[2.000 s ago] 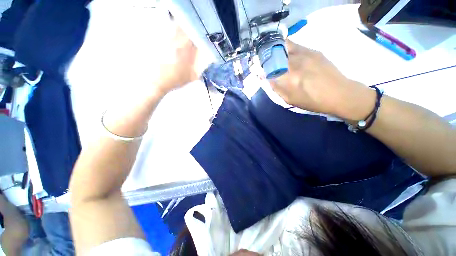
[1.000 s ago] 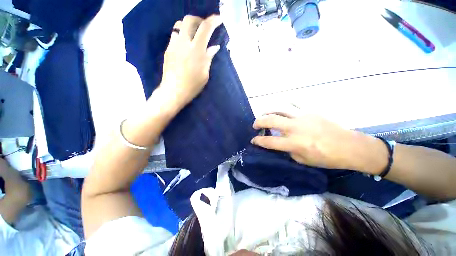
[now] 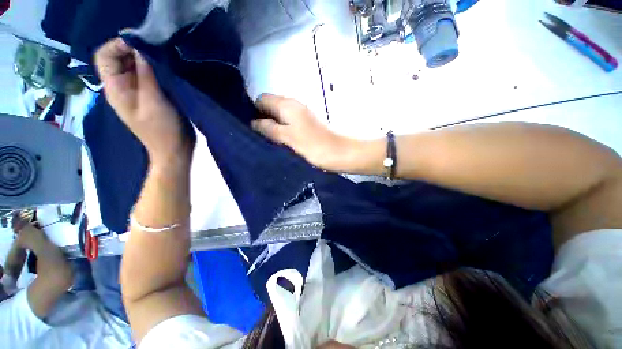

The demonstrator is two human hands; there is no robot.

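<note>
A long dark navy denim panel [image 3: 245, 150] stretches from the upper left across the table's near edge to the wearer's lap; its lower edge is frayed. My left hand [image 3: 133, 85] is raised at the upper left and grips the panel's top edge. My right hand [image 3: 293, 129] lies at the panel's middle, its fingertips partly hidden at the cloth, so its hold is unclear. A grey-white cloth part [image 3: 204, 17] shows at the top beside the navy cloth. The sewing machine's metal foot area [image 3: 374, 24] and the blue-grey cylinder [image 3: 436, 41] are at the top, away from both hands.
Pink and blue snips [image 3: 583, 42] lie at the upper right. Navy bundles [image 3: 116, 160] hang at the left. A red-handled tool [image 3: 91, 242] is at the left table edge, by a grey machine [image 3: 37, 163]. Another person's arm [image 3: 44, 266] shows lower left. A scale strip [image 3: 218, 237] runs along the near edge.
The cloth has come away from the machine foot. My left hand has moved left and up, lifting the panel's edge; my right hand has moved up and left from the near edge onto the panel.
</note>
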